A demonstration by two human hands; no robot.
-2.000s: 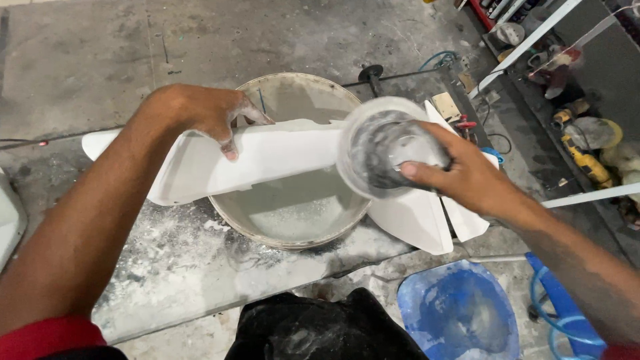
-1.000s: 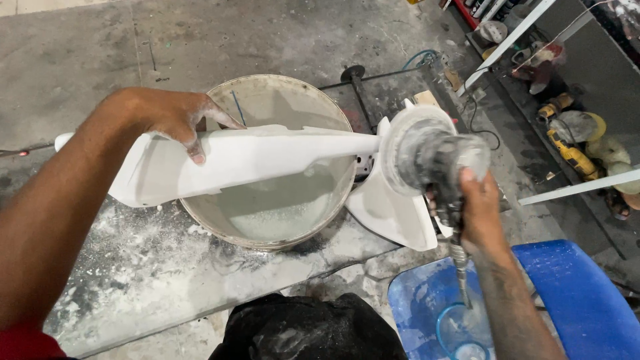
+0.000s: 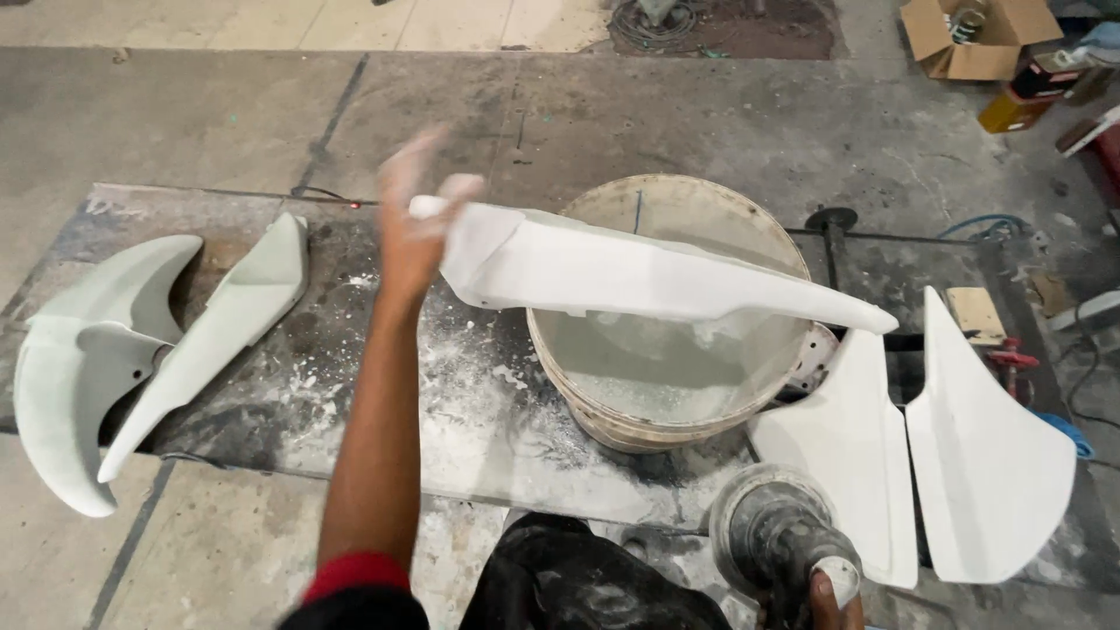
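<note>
A long white plastic fairing panel [image 3: 612, 267] lies across the rim of a round, dust-coated bucket [image 3: 665, 376]. At the panel's wide left end is my left hand [image 3: 420, 210], blurred, with its fingers spread; whether it touches the panel cannot be told. My right hand [image 3: 836, 599], partly cut off by the lower edge, grips a round orbital sander [image 3: 774, 529], whose pad faces up and left, below the bucket. Beside the sander, two more white panels [image 3: 840, 437] [image 3: 993, 455] lie on the right of the bench.
On the left of the dusty bench [image 3: 490, 455] are a pale motorcycle fender [image 3: 87, 341] and a slim pale panel [image 3: 232, 306]. A tan block [image 3: 976, 315] and a red-handled tool [image 3: 1013, 359] sit at the right. An open cardboard box [image 3: 980, 44] stands on the floor behind.
My left hand has come off the panel's middle to its wide end. The sander, over the panel's narrow end before, has moved down and nearer to me. The view now takes in more of the bench's left.
</note>
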